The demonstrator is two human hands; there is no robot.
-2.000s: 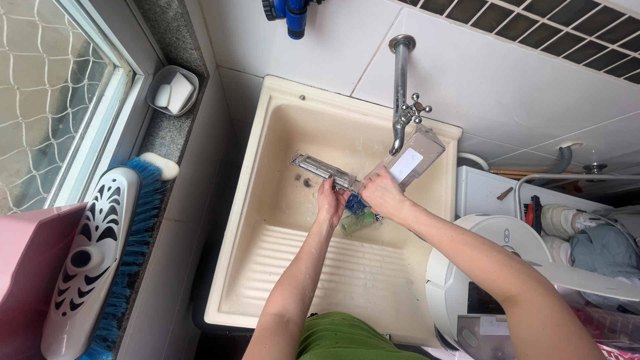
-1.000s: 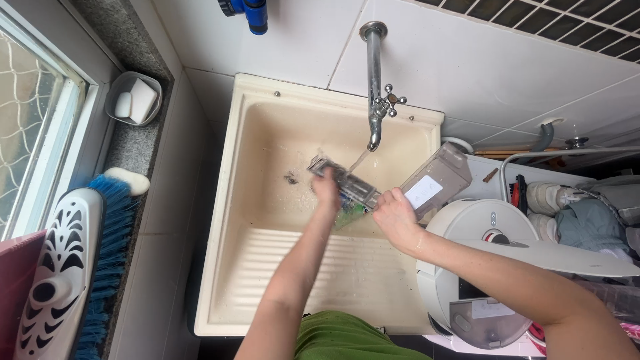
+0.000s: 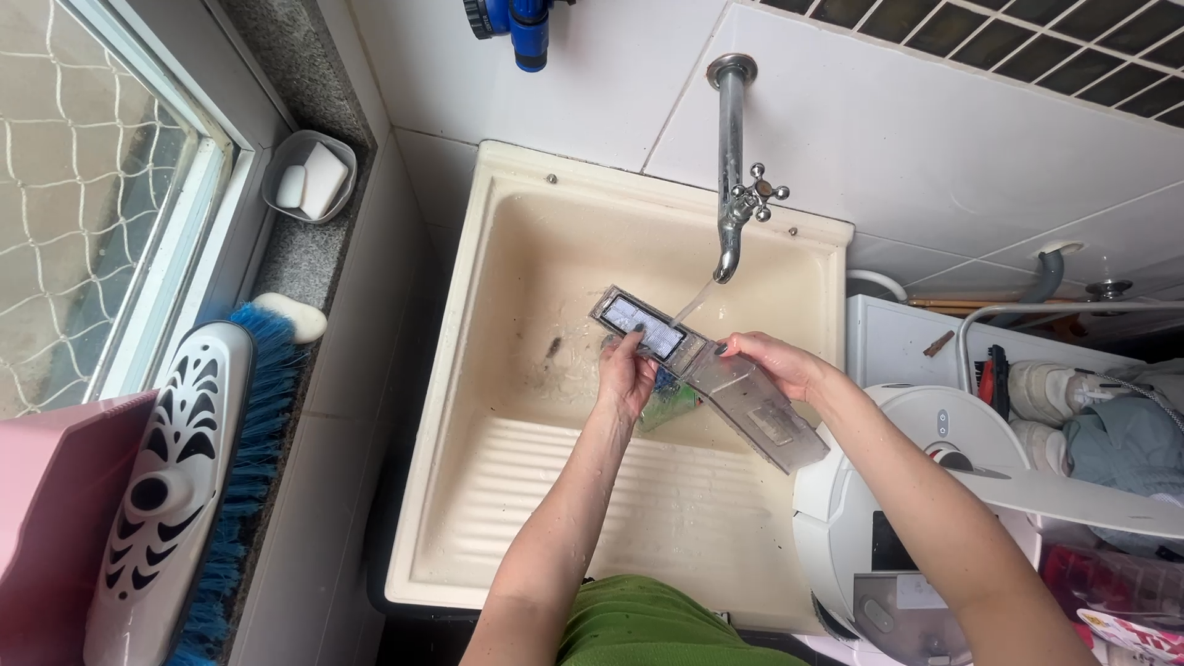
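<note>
My left hand (image 3: 629, 375) grips the lower edge of an open robot vacuum dustbin, its thumb on the white pleated filter (image 3: 638, 324) set in the dark-rimmed lid part. My right hand (image 3: 772, 361) holds the same smoky clear plastic dustbin (image 3: 754, 412) near its hinge. A thin stream of water runs from the metal tap (image 3: 731, 222) onto the filter end. Beneath, in the cream laundry sink (image 3: 518, 305), lies a green and blue object (image 3: 668, 405), partly hidden by my left hand and the bin. Dark debris and water spread over the basin floor.
A white robot vacuum (image 3: 911, 425) with its cover raised stands right of the sink, by shoes (image 3: 1041, 388) and grey cloth (image 3: 1124, 444). On the left are a blue-bristled broom head (image 3: 176, 462), a pink plastic item (image 3: 55, 518), and a soap dish (image 3: 347, 190) on the stone ledge.
The dustbin's body has swung from pointing up and right to pointing down and right. The filter side now faces up under the water stream, and my right hand has shifted to the hinge.
</note>
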